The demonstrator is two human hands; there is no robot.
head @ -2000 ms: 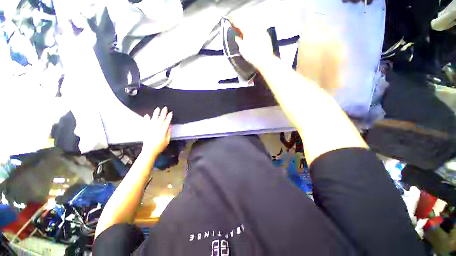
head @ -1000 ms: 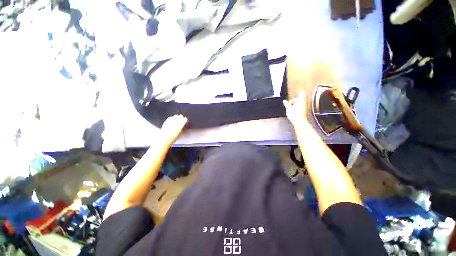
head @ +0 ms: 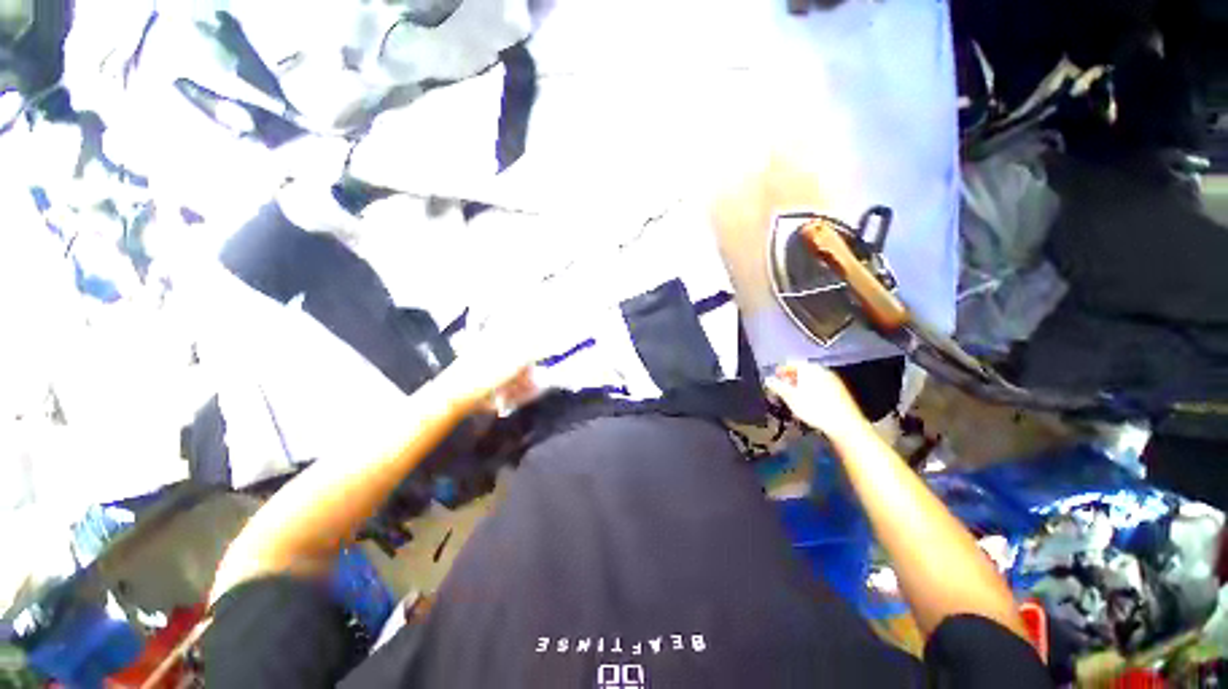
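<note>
A white garment point(head: 445, 276) with black strips is spread on the table in front of me. Its black band point(head: 707, 400) runs along the table's front edge near my body. A black flap point(head: 669, 337) lies on the white cloth. My left hand point(head: 512, 386) is at the garment's near edge, blurred, its fingers not clear. My right hand point(head: 797, 386) is closed on the black band's right end. The steam iron point(head: 842, 280) sits right of the garment, touched by neither hand.
The iron's dark hose point(head: 976, 373) runs right off the table. A pile of white and dark garments point(head: 121, 175) lies at left. The pale blue table cover point(head: 916, 162) has a brown scorched area. Blue bags point(head: 842, 545) and dark cloth point(head: 1131, 283) lie below and at right.
The right hand let go of the iron, which was set down at right. Since then, both hands have moved with the band toward my body, and the garment has shifted nearer the table's front edge.
</note>
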